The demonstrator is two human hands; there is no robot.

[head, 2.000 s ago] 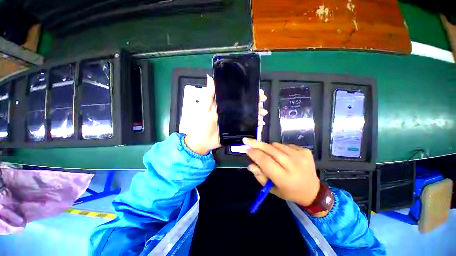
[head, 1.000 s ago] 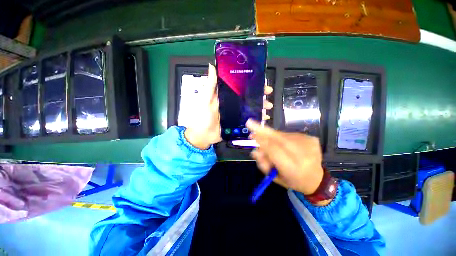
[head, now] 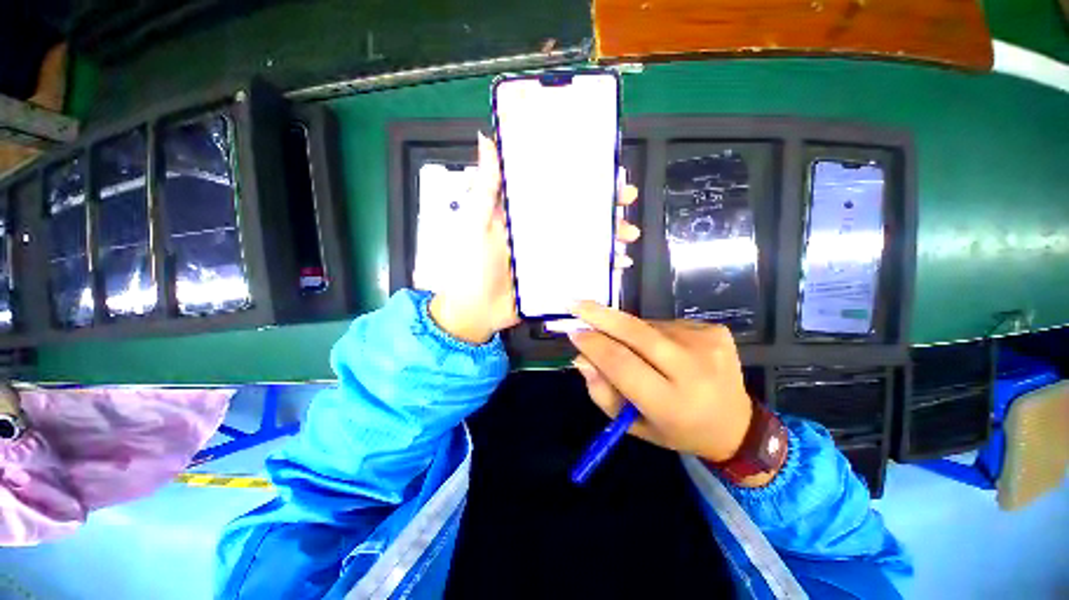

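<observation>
A smartphone [head: 558, 193] with a lit, blank white screen is held upright in my left hand [head: 475, 264], thumb along its left edge and fingertips showing at its right edge. My right hand [head: 668, 381] has a fingertip at the phone's bottom edge; contact is not clear. It also holds a blue pen [head: 605, 445], which points down from under the palm. A black foam phone tray [head: 774, 353] lies below the held phone. Its pockets show a lit white phone [head: 842, 249] at right, a dark-screened phone [head: 713, 240] beside it, and a white phone partly behind my left hand.
Neighbouring black trays [head: 264, 211] with several glossy dark phones are at left on the green bench [head: 979, 234]. An orange-brown board [head: 797, 33] lies behind. Lower trays [head: 835, 410] and a stool [head: 1034, 445] are at right below the bench edge. A person's pink sleeve [head: 117, 451] is at lower left.
The held phone's screen went from black to a red and purple home screen, then to blank white. My right hand moved over the lower screen and now is at the bottom edge.
</observation>
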